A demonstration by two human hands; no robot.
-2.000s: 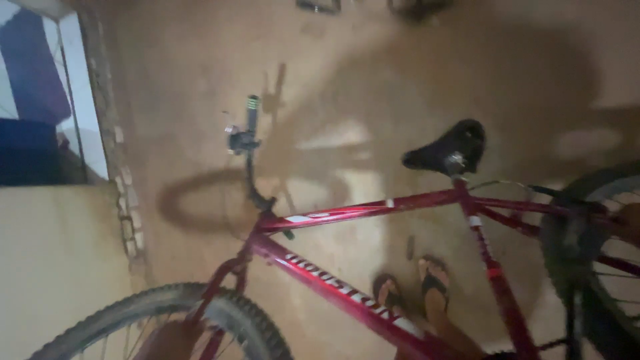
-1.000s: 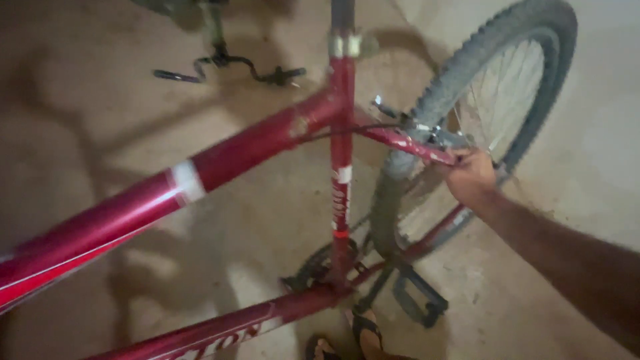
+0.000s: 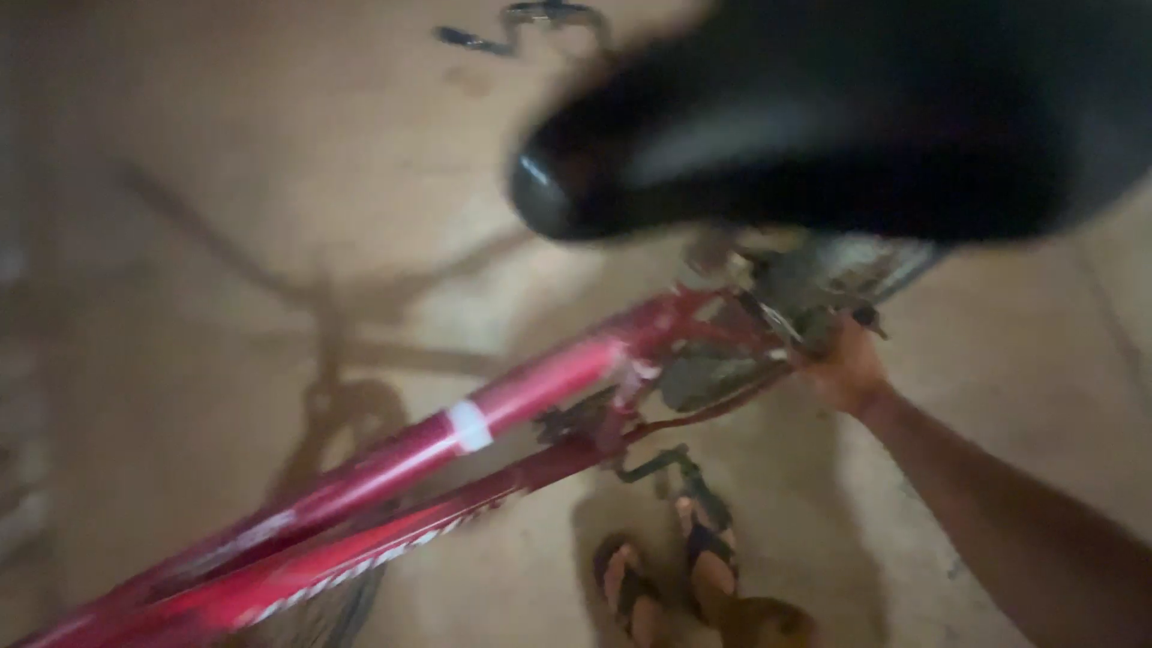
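Note:
A red bicycle frame (image 3: 549,373) runs from the lower left to the middle right, blurred. Its black saddle (image 3: 810,135) looms large and close at the upper right, hiding much of the rear wheel (image 3: 886,265). My right hand (image 3: 846,364) grips the bicycle's rear frame tube beside that wheel, near the brake; the fingers are partly hidden. Below the frame a crank arm and pedal (image 3: 661,463) show. My left hand is out of the picture.
My feet in dark sandals (image 3: 630,585) stand on the floor below the pedal. Black handlebars (image 3: 549,13) of another bicycle show at the top edge. Shadows of a bicycle fall on the floor at the left.
Two seconds ago no hand was on the rear frame; one second ago my right hand was gripping it, as now. The saddle now looms close in view, and the view has shifted strongly.

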